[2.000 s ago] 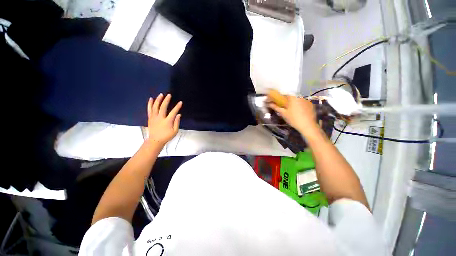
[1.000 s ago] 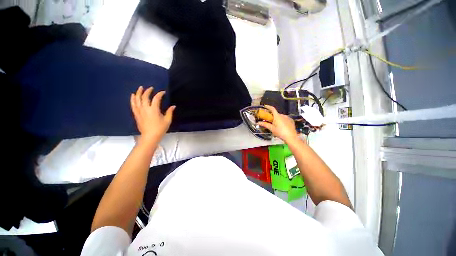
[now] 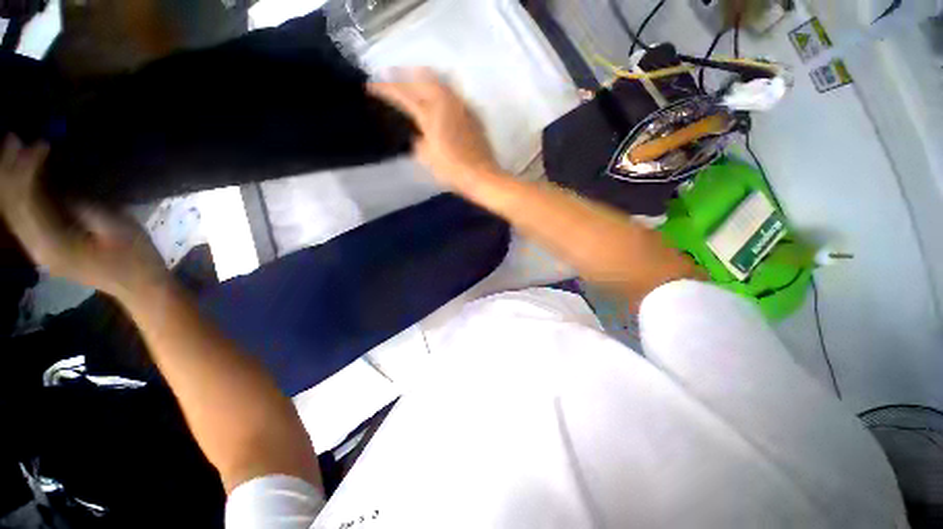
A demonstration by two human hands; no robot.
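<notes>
A black garment piece (image 3: 248,114) is stretched between my hands above the far side of the navy padded board (image 3: 362,279). My right hand (image 3: 439,124) grips its right end. My left hand (image 3: 67,232) is blurred at the garment's left end, near the picture's left edge; its fingers are partly lost against the dark cloth. The steam iron (image 3: 677,142) with its orange-tan handle rests on the dark pad (image 3: 584,150) at the right, with no hand on it.
A green container (image 3: 739,243) with a label lies below the iron. A dark garment pile (image 3: 114,434) with white stripes is at the lower left. Yellow tube (image 3: 641,72) and black cables loop above the iron. White cloth (image 3: 476,62) covers the table behind.
My right hand has let go of the iron, now on the pad, and moved left to the garment. The garment is lifted off the board. My left hand has moved left. The view has turned.
</notes>
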